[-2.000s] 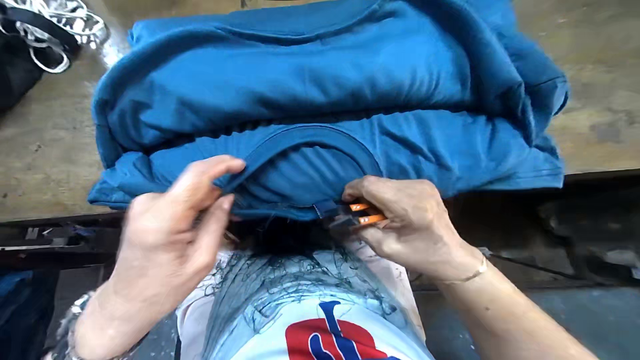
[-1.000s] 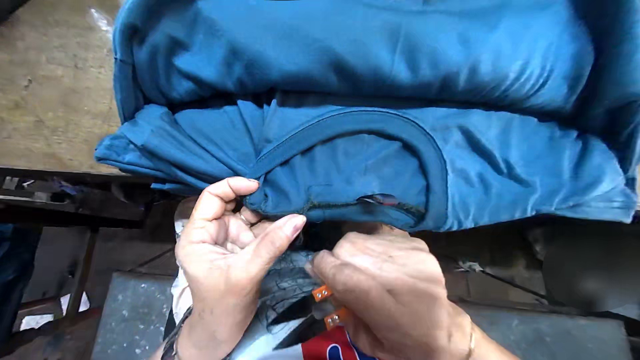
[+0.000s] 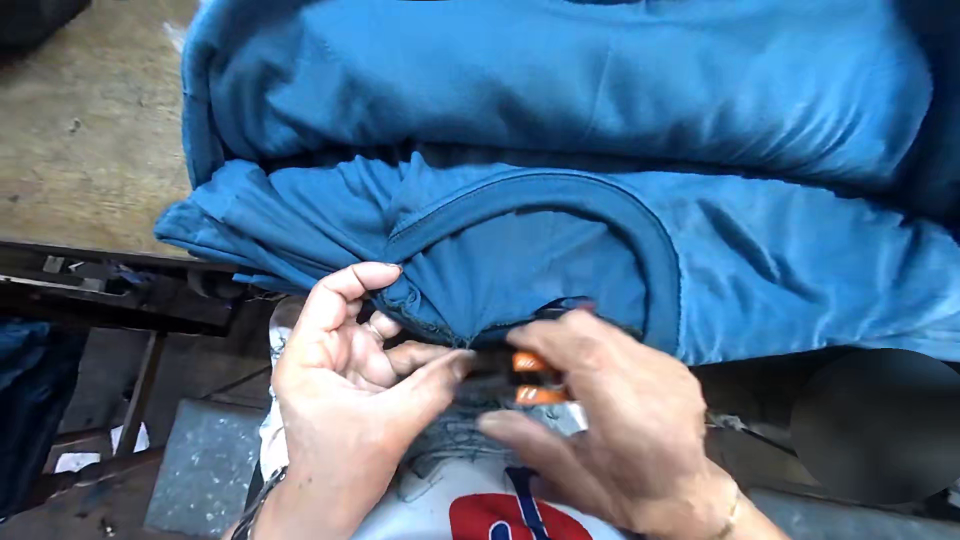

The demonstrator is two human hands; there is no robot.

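Note:
A blue knit shirt (image 3: 787,277) lies along the near edge of the table, its ribbed neckband (image 3: 555,191) curving round the neck opening. My left hand (image 3: 360,382) pinches the inner neck seam between thumb and fingers, where threads are pulled up. At the right of that pinch, my right hand (image 3: 622,405), partly blurred, holds a small thread snipper with orange parts (image 3: 532,379). The tool's dark front end is close to my left fingertips; whether it touches the thread cannot be told. A dark label shows at the seam beside my right fingers.
More blue garments (image 3: 525,82) are piled behind the shirt on the wooden table (image 3: 90,150). Dark blue cloth (image 3: 30,405) hangs at the lower left. Cut threads lie on my lap, over a white, red and blue printed cloth (image 3: 480,510).
The snipper has come up from low over my lap to beside my left fingertips. My left hand, apart from the seam in the first frame, now grips it. The view has moved closer.

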